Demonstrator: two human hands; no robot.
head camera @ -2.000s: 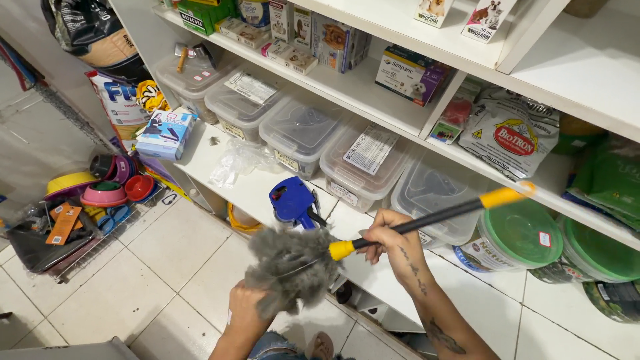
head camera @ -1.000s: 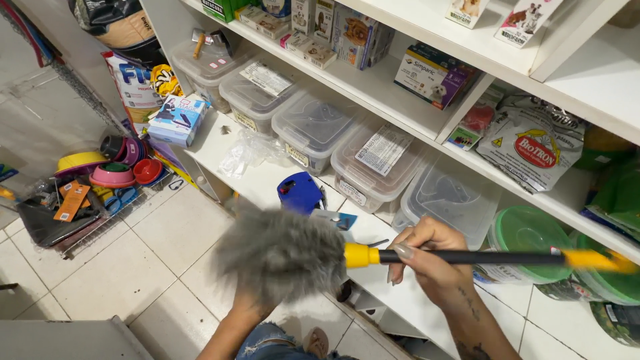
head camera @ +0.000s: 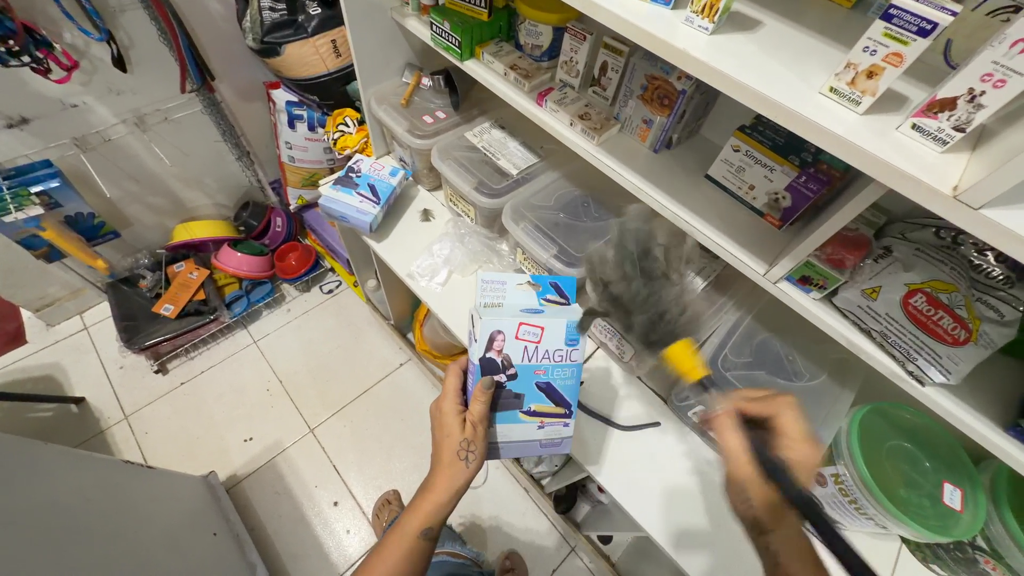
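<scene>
My left hand grips the lower left side of an upright blue and white Magic Clean box, whose top flap stands raised. My right hand, blurred, is closed around the black handle of a feather duster. The duster's grey feathers are just right of the box, over the lidded clear plastic bins; a yellow collar joins them to the handle. Crumpled clear plastic lies on the white shelf behind the box. A second box of the same kind rests at the shelf's left end.
Medicine boxes stand on the upper shelves. Green-lidded tubs are at the lower right, below a Biotron bag. A wire rack with colourful pet bowls sits on the tiled floor at left. A grey surface fills the lower left.
My left hand has left the duster's feathers and now holds the box. The duster has moved right and tilted, its feathers now over the bins. The blue object on the shelf is no longer seen.
</scene>
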